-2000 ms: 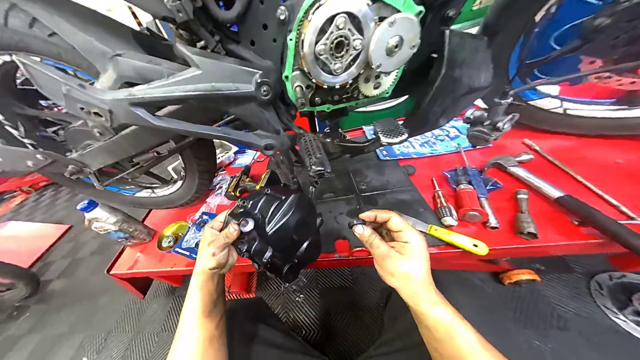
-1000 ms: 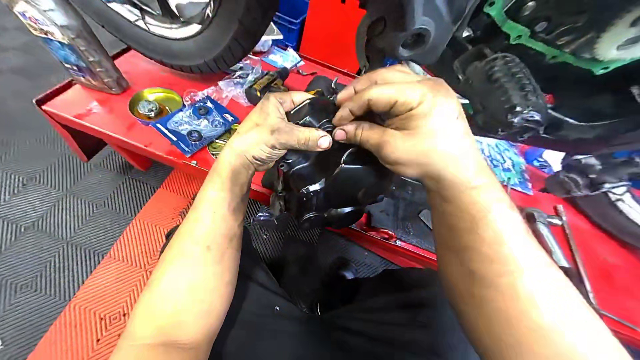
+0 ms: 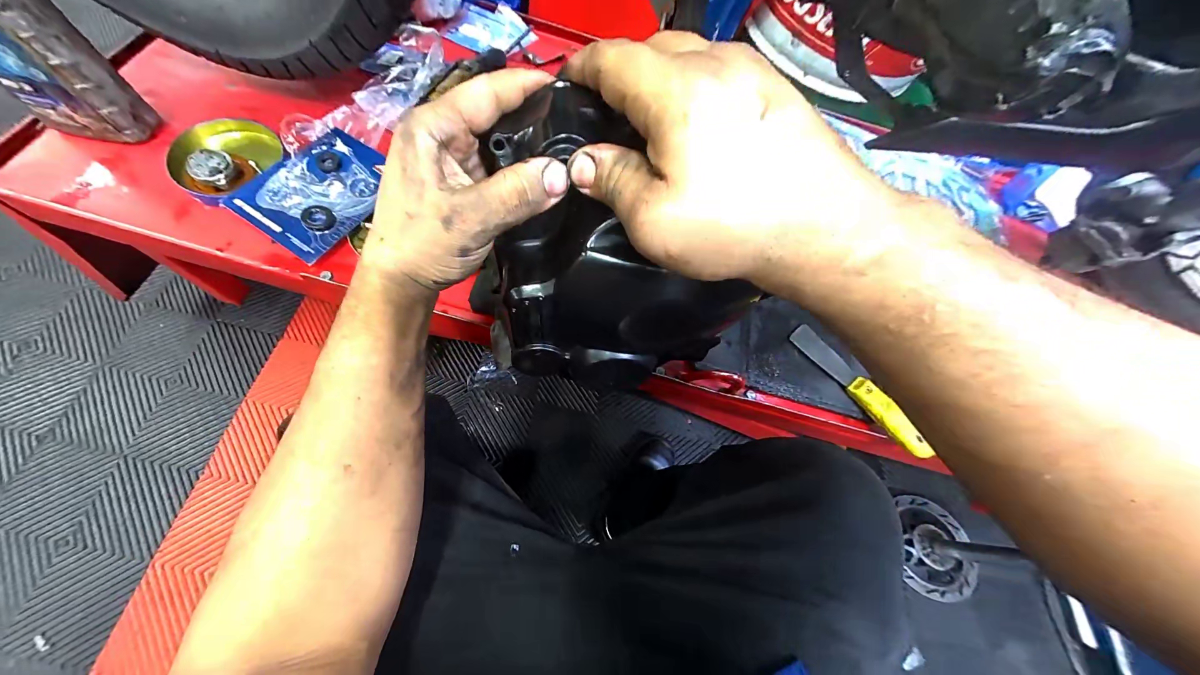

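Both hands grip a black engine side cover (image 3: 628,300) near the edge of the red bench. My left hand (image 3: 459,183) holds its left upper side, with the thumb beside a round ringed opening (image 3: 562,148) in the cover. My right hand (image 3: 689,155) wraps over the top and right, and its thumb tip meets the left thumb at the lower rim of that opening. Whether a small seal sits under the thumbs cannot be told. Most fingertips are hidden behind the cover.
On the red bench (image 3: 103,202) lie a gold dish (image 3: 225,141) with dark liquid, a blue packet (image 3: 309,202) with black rubber rings, and a bottle (image 3: 70,80). A yellow-handled scraper (image 3: 886,412) lies right of the cover. A tire (image 3: 281,33) overhangs the bench.
Two seconds ago my right hand was apart from the cover, pinching something small; it then came to the cover's round opening. Now it wraps over the cover's top. The view has swung and come closer.
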